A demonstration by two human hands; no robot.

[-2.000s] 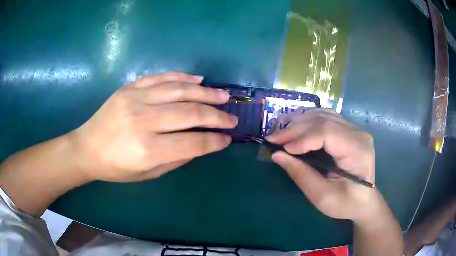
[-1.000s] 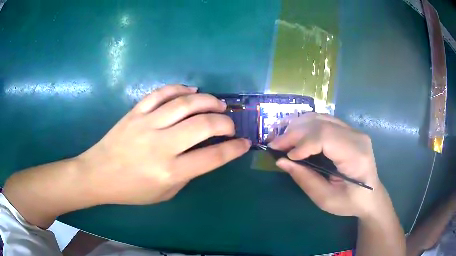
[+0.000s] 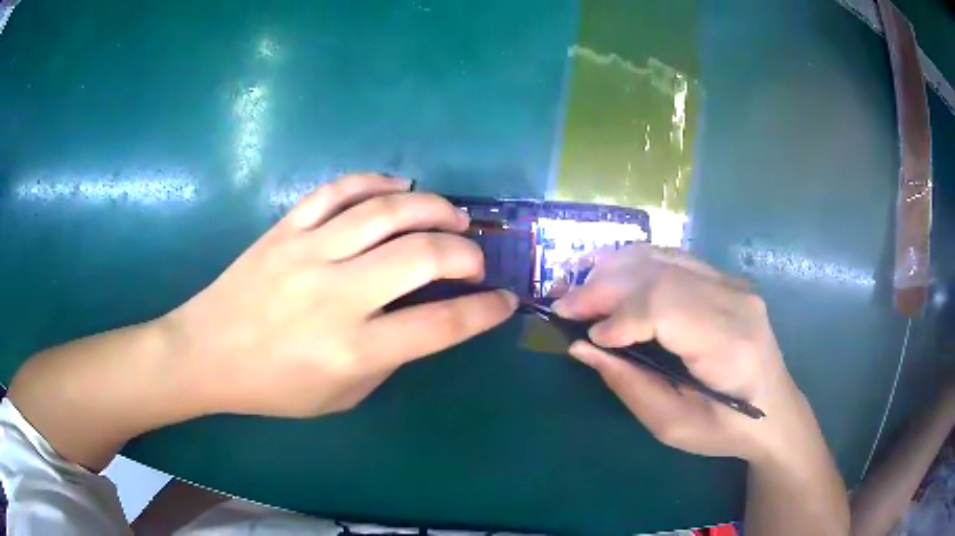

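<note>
A dark opened phone body [image 3: 505, 257] lies flat on the green mat, a bright white circuit board [image 3: 586, 239] with blue patches at its right end. My left hand [image 3: 325, 293] lies over the phone's left part, fingers pressing on it and its edge. My right hand [image 3: 681, 335] holds slim black tweezers [image 3: 696, 387] like a pen. Their tip is at the phone's near edge, beside the board's left side and close to my left index fingertip. Whether the tip grips anything cannot be told. My right fingers cover part of the board.
A shiny yellow-green film strip [image 3: 623, 126] lies flat on the mat behind the phone and shows again under its near edge. A long copper-brown strip [image 3: 913, 178] lies at the far right. Another person's arm [image 3: 922, 461] is at the lower right.
Since the earliest frame, my left index finger has moved right along the phone's near edge, and the phone appears slightly lower and further left. The tweezers remain at the near edge.
</note>
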